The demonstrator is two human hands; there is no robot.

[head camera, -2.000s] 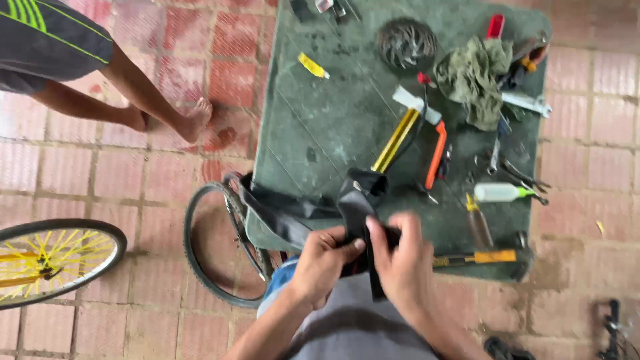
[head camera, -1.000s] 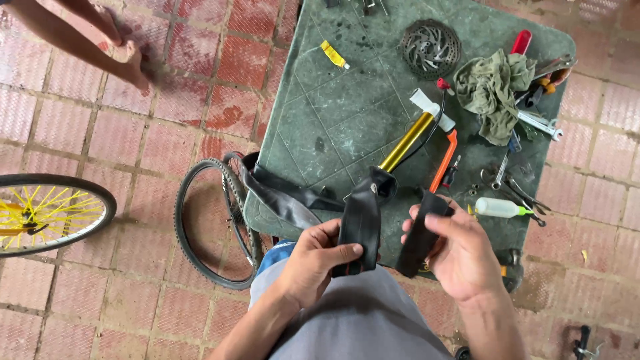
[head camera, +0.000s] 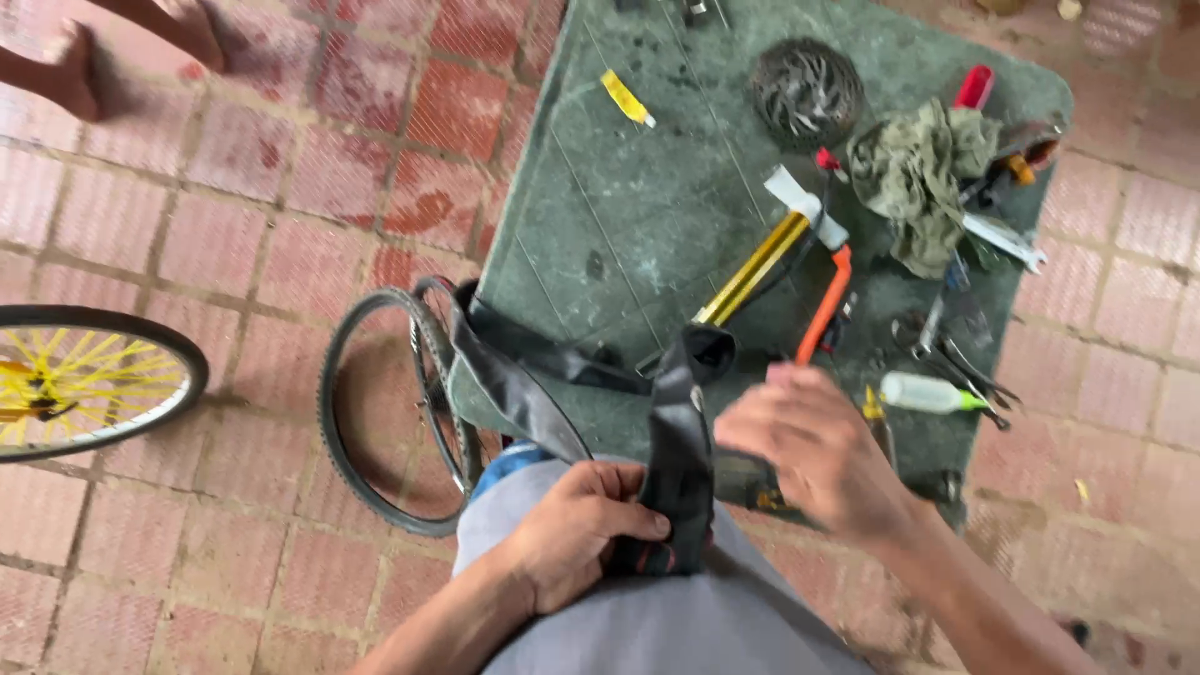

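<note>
My left hand (head camera: pixel 595 530) grips a flat black rubber inner tube (head camera: pixel 677 441) near my lap, thumb on top. The rest of the tube loops over the table's near left corner. My right hand (head camera: pixel 806 441) is blurred, over the table's near edge just right of the tube; its fingers look bent, and whether it holds anything cannot be told. Beyond it lie an orange-handled tool (head camera: pixel 827 305) and a yellow hand pump (head camera: pixel 753 269). A white bottle with a green tip (head camera: pixel 928 393) lies to the right.
On the green table (head camera: pixel 581 244) are a yellow tube (head camera: pixel 626 97), a round metal disc (head camera: pixel 808 92), a crumpled rag (head camera: pixel 919 183) and a wrench (head camera: pixel 1003 241). Bicycle wheels (head camera: pixel 328 412) stand left of the table; a yellow-spoked wheel (head camera: pixel 192 375) is farther left. A person's bare feet (head camera: pixel 80 70) are at upper left.
One second ago my right hand held a dark flat piece beside the tube; that piece no longer shows in it. My left hand still grips the tube.
</note>
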